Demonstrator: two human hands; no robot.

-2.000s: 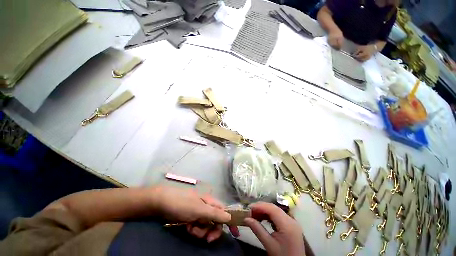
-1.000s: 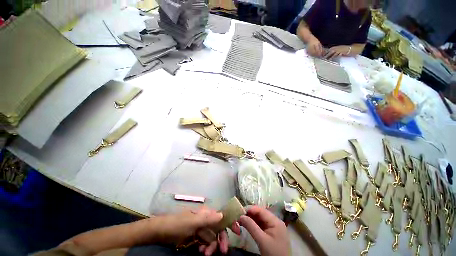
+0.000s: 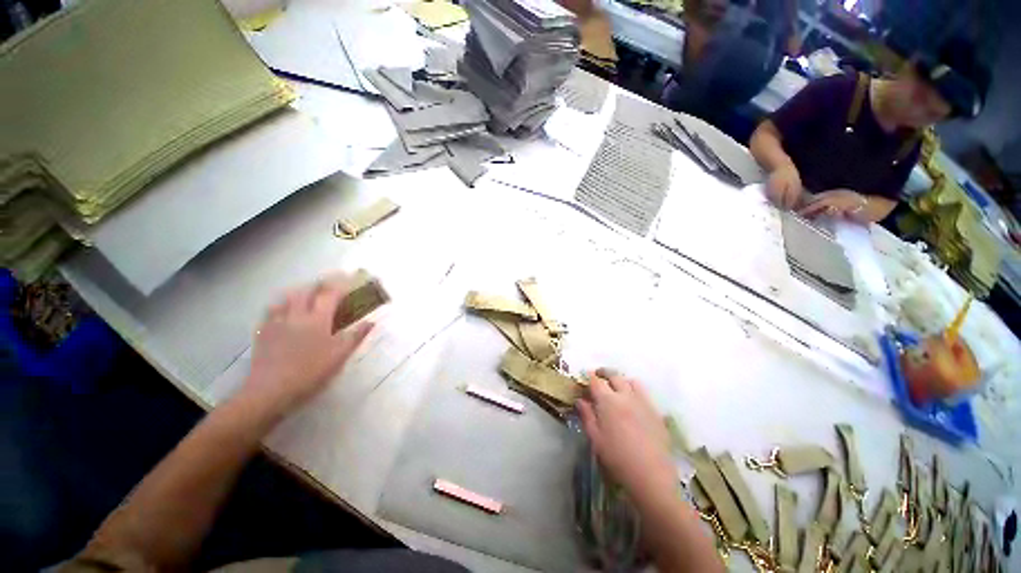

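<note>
My left hand (image 3: 300, 341), slightly blurred, is at the left of the table with its fingers and thumb around a khaki strap tab (image 3: 362, 300); its hook end is hidden. My right hand (image 3: 625, 431) reaches forward, palm down, with its fingertips at the hook end of the lowest tab (image 3: 540, 378) in the central heap. Whether it grips that tab is unclear. A plastic-wrapped lump (image 3: 601, 509) is partly hidden by the right hand and forearm. Two pink-white strips (image 3: 468, 496) lie on the table between my arms.
Another tab with a plain ring (image 3: 367, 217) lies beyond my left hand. Many hooked tabs (image 3: 851, 509) cover the right. Khaki panels (image 3: 146, 101) are stacked far left, grey pieces (image 3: 515, 67) at the back. An orange container (image 3: 938, 366) stands in a blue tray. A person works opposite.
My hands have parted from the tab they held together near the front edge. The left moved forward and left onto a tab, the right forward to the central heap. The view has shifted.
</note>
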